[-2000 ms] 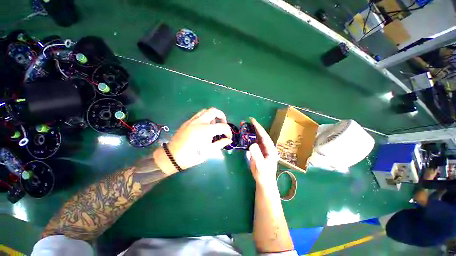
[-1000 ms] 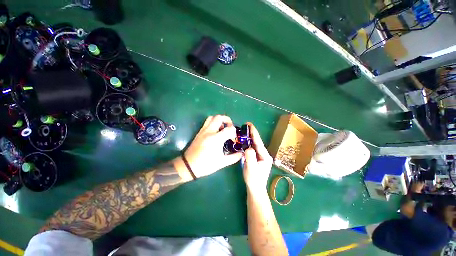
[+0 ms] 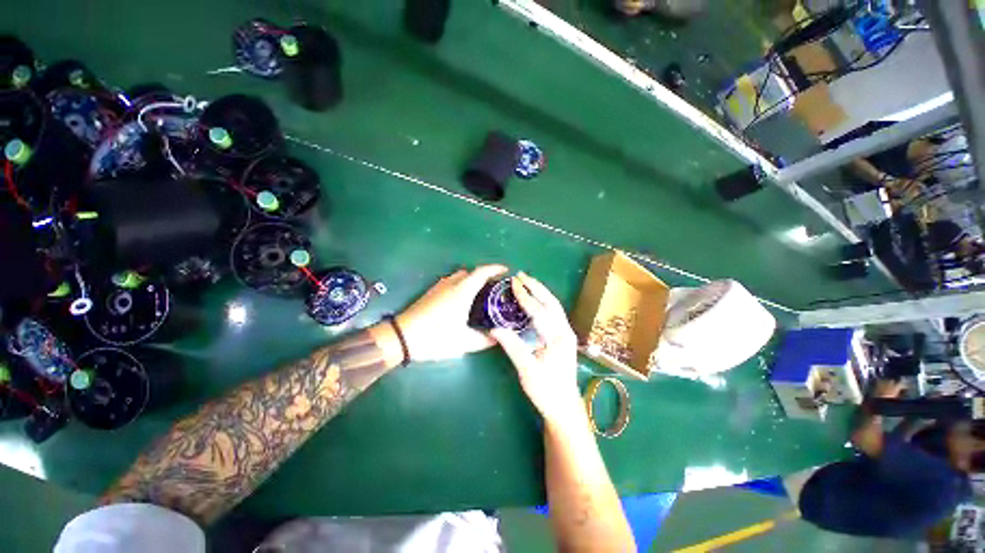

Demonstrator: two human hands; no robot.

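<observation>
A small black cylindrical housing (image 3: 504, 307) is held between both hands, with a round silvery-purple circuit board at its mouth facing up. My left hand (image 3: 448, 313) grips the housing from its left side. My right hand (image 3: 543, 338) has its fingers on the rim and board from the right. The housing's lower part is hidden by the fingers. At the left lies a pile of black housings (image 3: 162, 229) with round boards; one circuit board (image 3: 339, 296) hangs out on wires at the pile's right edge.
A cardboard box (image 3: 621, 313) with small copper-coloured pieces stands right of my hands, beside a white rounded container (image 3: 717, 328). A tape roll (image 3: 608, 407) lies below it. Beyond the pale line lies a housing with its board (image 3: 494, 165). A person (image 3: 880, 493) is at the far right.
The board and housing, earlier apart with wires showing between my hands, are now together as one round unit. The housings beyond the pale line have shifted right in view.
</observation>
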